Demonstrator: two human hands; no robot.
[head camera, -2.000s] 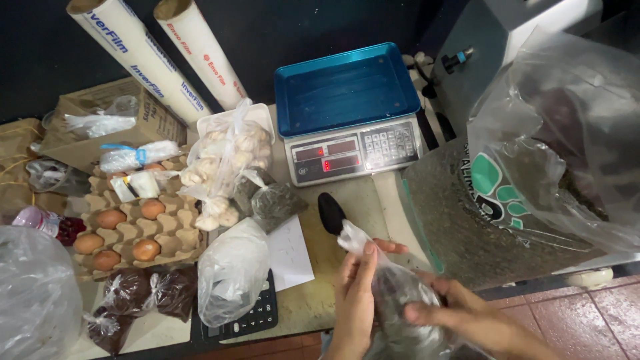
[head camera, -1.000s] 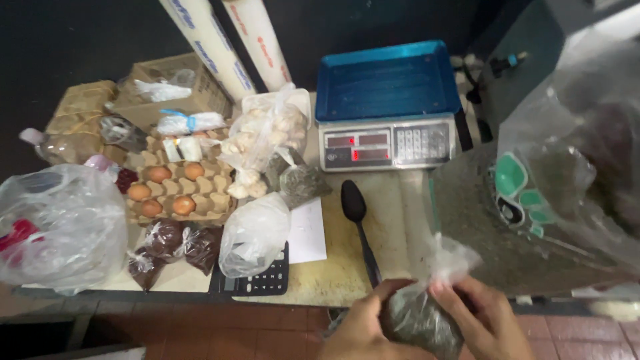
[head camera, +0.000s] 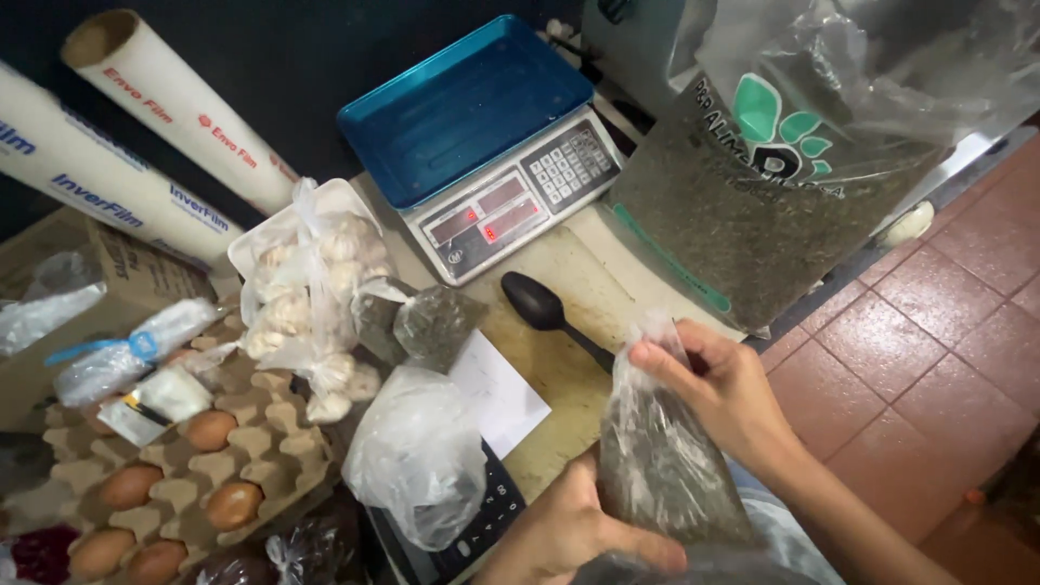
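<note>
A clear plastic bag of dried green herb is between my hands at the lower right. My right hand pinches its gathered top between thumb and fingers. My left hand grips the bag lower down, from its left side. A black plastic spoon lies on the worktop just beyond, its handle end hidden behind the bag. Further back stands a digital scale with a blue tray, its display lit. To the right is a large clear bag of dried herb with a green leaf print.
Left of my hands lie a bundle of thin plastic bags on a calculator, a white paper, small herb bags, bagged garlic and an egg carton. Film rolls stand behind. Tiled floor shows at right.
My right hand now holds the bag's gathered top, and the bag hangs longer and more upright than one second ago, when both hands were around it. The view has turned and come closer.
</note>
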